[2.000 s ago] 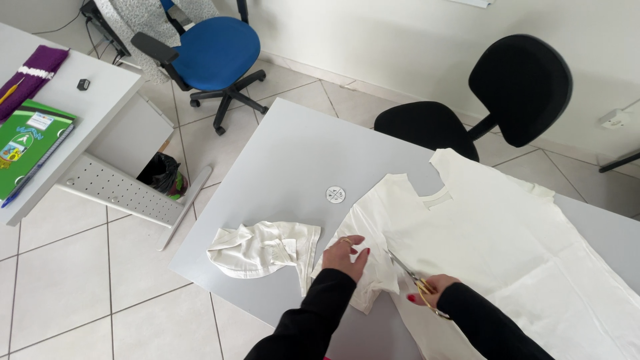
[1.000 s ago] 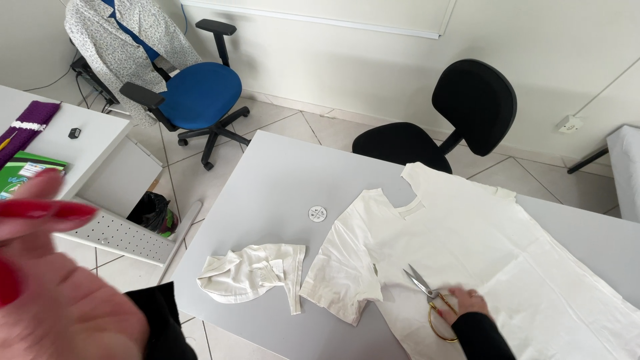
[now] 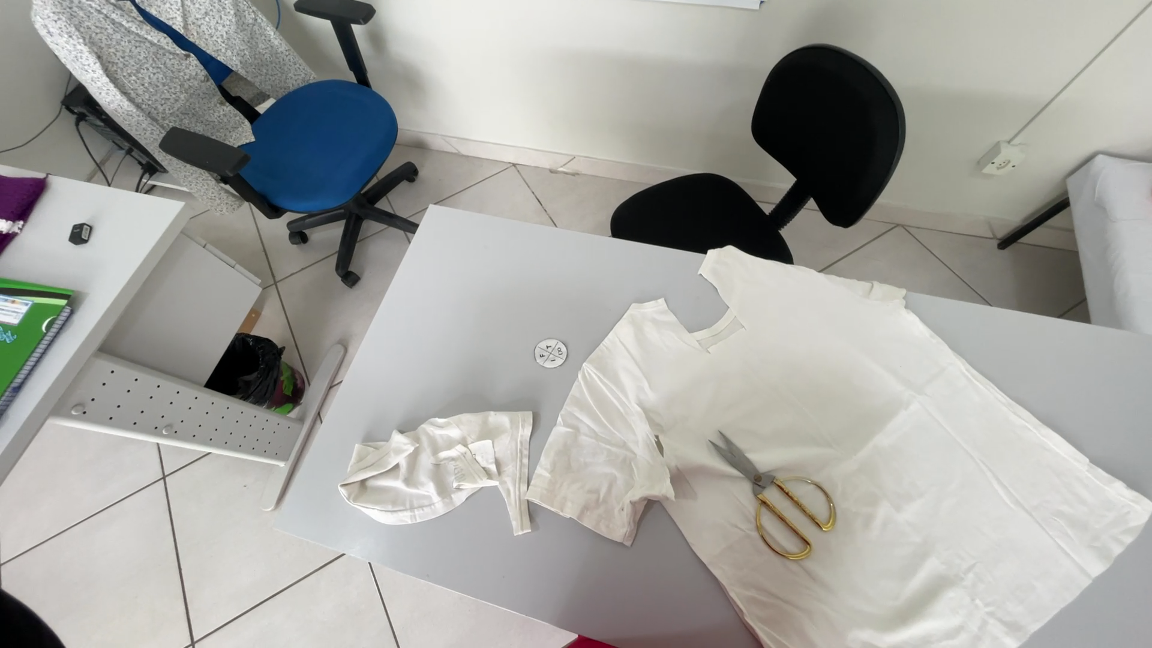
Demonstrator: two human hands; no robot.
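Observation:
Neither of my hands shows in the head view now. A white T-shirt (image 3: 837,405) lies spread on the grey table (image 3: 468,306), its neckline toward the far edge. Scissors with gold handles (image 3: 774,504) rest on the shirt, blades slightly apart and pointing to the upper left. The shirt's near sleeve (image 3: 598,450) is spread to the left, with a gap along part of its seam. Left of it, without touching, lies a crumpled piece of white fabric (image 3: 432,472). A small round white disc with black markings (image 3: 551,353) sits beyond the fabric.
Behind the table stand a black chair (image 3: 828,135) and a blue office chair (image 3: 319,144) with a patterned garment (image 3: 180,81) over it. At left, a white desk (image 3: 135,225) holds a green notebook (image 3: 31,333) and a small black object (image 3: 80,234). A lined bin (image 3: 256,373) stands below.
The scissors, in my right hand two seconds ago, now lie released on the shirt. My left hand, raised near the camera a second ago, and my right hand have both left the view.

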